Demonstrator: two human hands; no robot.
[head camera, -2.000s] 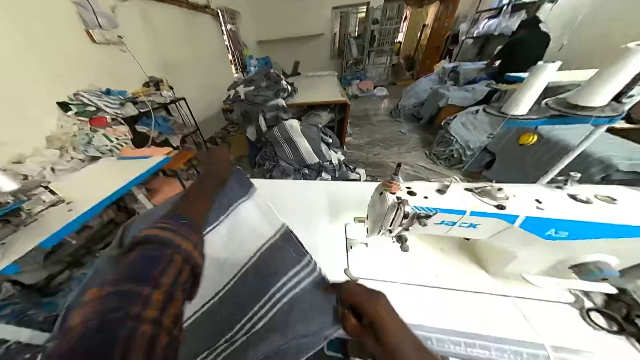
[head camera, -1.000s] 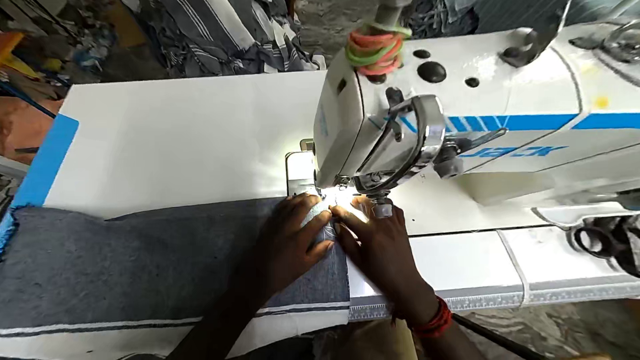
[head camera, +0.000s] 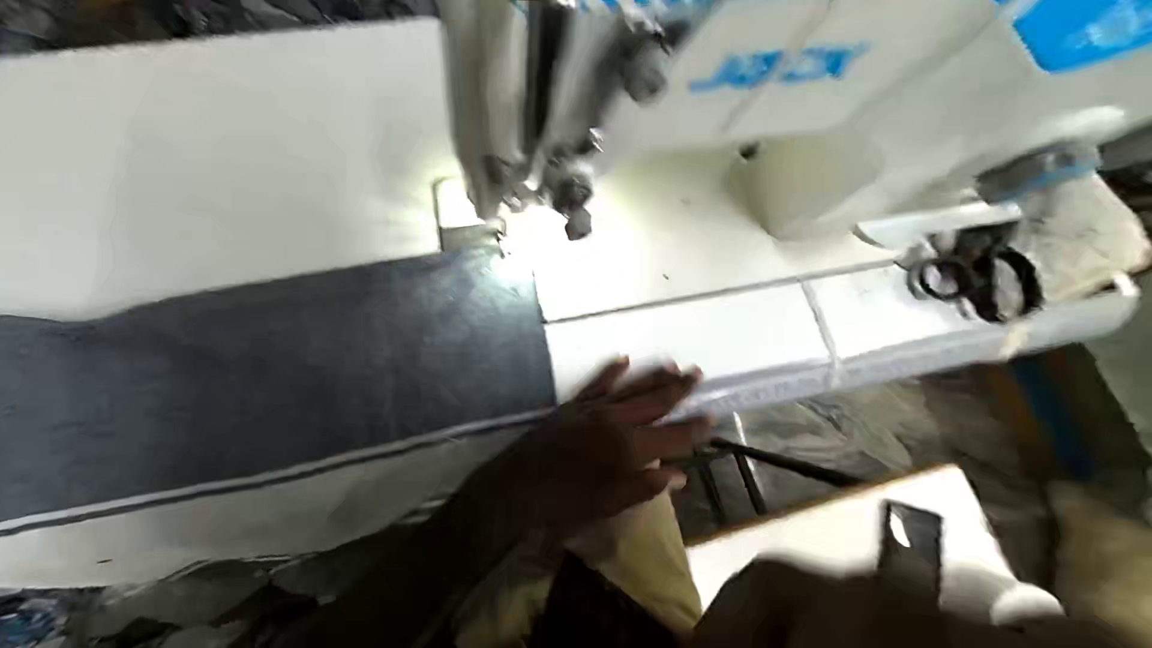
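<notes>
Dark grey fabric with a white stripe (head camera: 297, 360) lies across the sewing table, its top right corner under the lit presser foot (head camera: 504, 229) of a Jack sewing machine (head camera: 774, 99). My left hand (head camera: 621, 441) is at the table's front edge, right of the fabric's lower corner, fingers spread with nothing seen between them. A dark, blurred shape low on the right appears to be my right hand (head camera: 792, 598). It is over or beside a pale board, near a small dark rectangular piece (head camera: 911, 544); its fingers and any hold cannot be made out.
Black-handled scissors (head camera: 981, 279) lie at the machine's right end. A measuring tape strip (head camera: 774, 382) runs along the table's front edge. The pale board (head camera: 936, 495) with a brown edge is below the table at lower right. Dark cloth (head camera: 225, 13) is heaped behind the table.
Both hands have left the presser foot, where they were together on the fabric a second ago. The left is now at the table's front edge, the right low on the right. The view has shifted.
</notes>
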